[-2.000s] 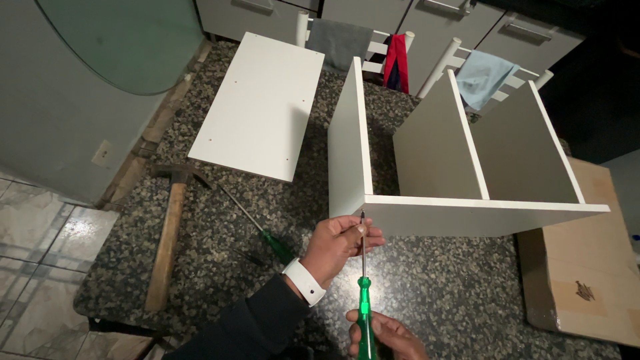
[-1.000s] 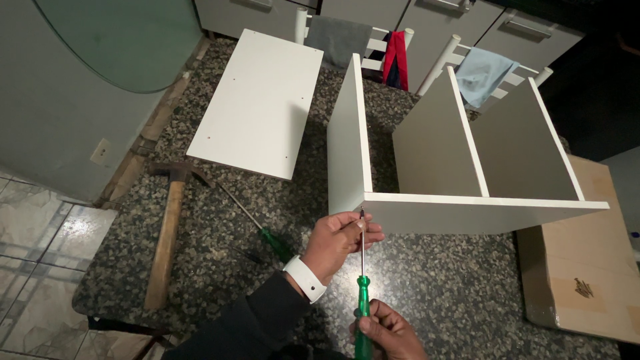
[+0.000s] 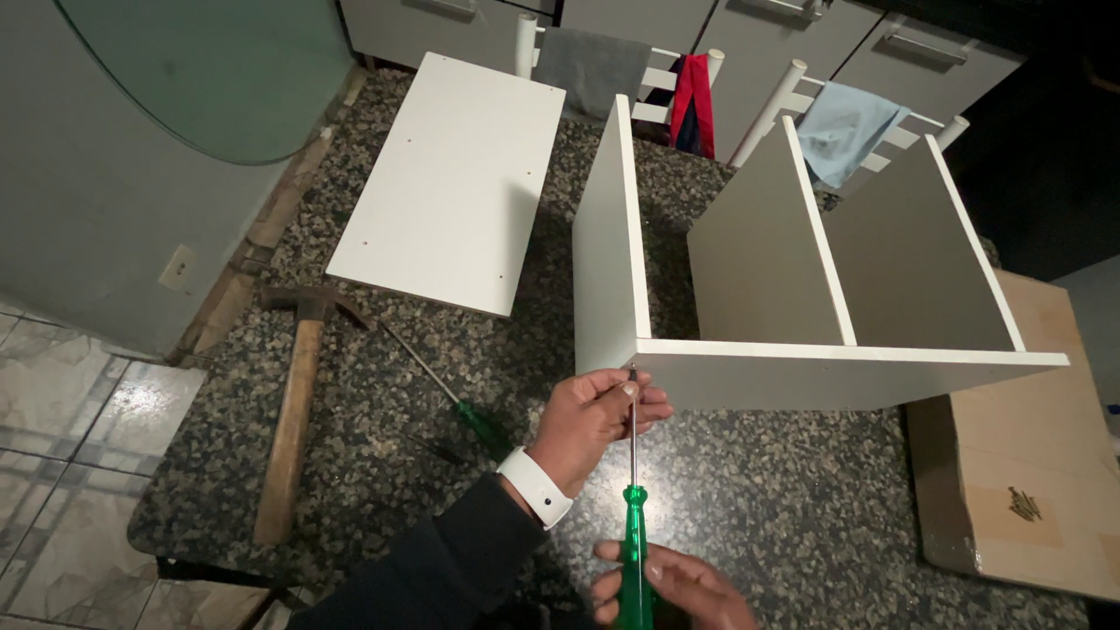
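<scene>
A white panel frame with three upright boards point(image 3: 744, 378) stands on the granite table. At its near left corner, my left hand point(image 3: 595, 416), with a white wristband, pinches the tip end of a screwdriver shaft and what looks like a small screw. The green handle of this screwdriver point(image 3: 634, 547) is in my right hand point(image 3: 687, 582), fingers around it, its shaft pointing away from me to the panel edge. A second green-handled screwdriver point(image 3: 477, 424) lies left of my left hand. Farther left lies a claw hammer with a wooden handle point(image 3: 293, 420).
A loose white panel with small holes point(image 3: 446, 184) lies at the back left of the granite table point(image 3: 787, 490). A cardboard box point(image 3: 1032, 455) is at the right. Behind stand white chairs with a grey cloth point(image 3: 591, 70), a red-and-dark cloth point(image 3: 693, 101) and a light blue cloth point(image 3: 844, 131).
My right hand's fingers have shifted around the green handle. My left hand stays at the frame's corner by the screwdriver tip.
</scene>
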